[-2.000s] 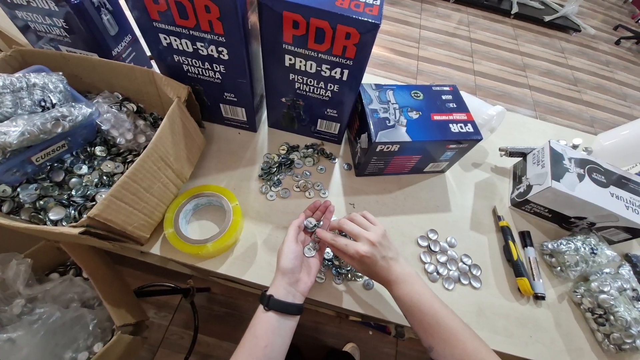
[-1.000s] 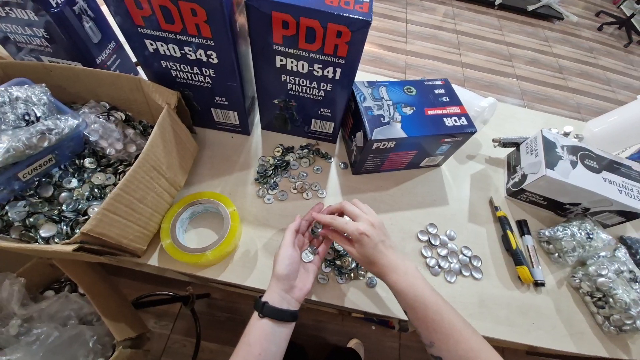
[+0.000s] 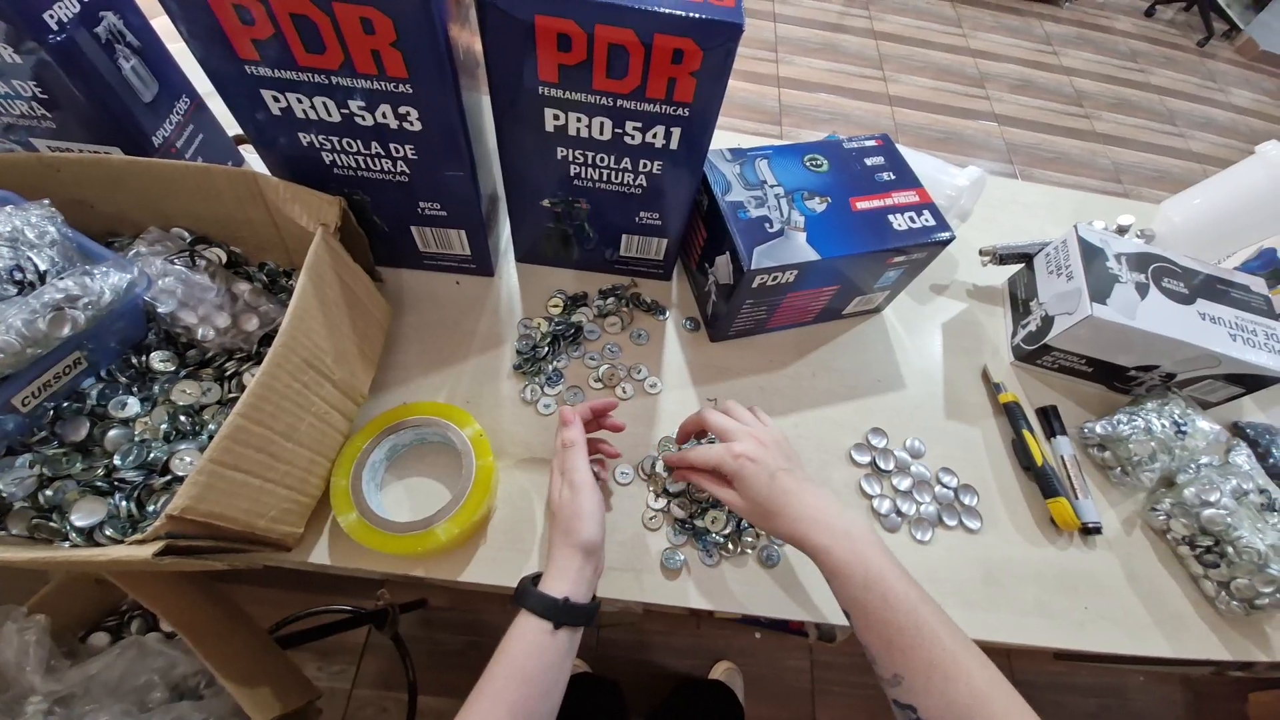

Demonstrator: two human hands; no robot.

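Observation:
My right hand (image 3: 745, 468) reaches over a pile of round metal buttons (image 3: 710, 520) near the table's front edge, fingertips down on the pile; whether it pinches one is hidden. To the left of that pile my left hand (image 3: 582, 475) is turned on its side with the fingers curled, and small metal pieces show partly in its palm. A second heap of metal buttons (image 3: 575, 345) lies behind my hands. Smooth domed silver caps (image 3: 912, 485) are spread in a loose group to the right. One single button (image 3: 623, 474) sits between my hands.
Left stand a cardboard box (image 3: 330, 370) full of buttons and a yellow tape roll (image 3: 412, 478). Blue spray-gun boxes (image 3: 610, 140) line the back. To the right are a white box (image 3: 1150, 310), a utility knife (image 3: 1030, 450), a black marker (image 3: 1068, 470) and bagged caps (image 3: 1215, 530).
My hands were together with small metal pieces a second ago; now they are apart. The right hand has moved down to the near pile.

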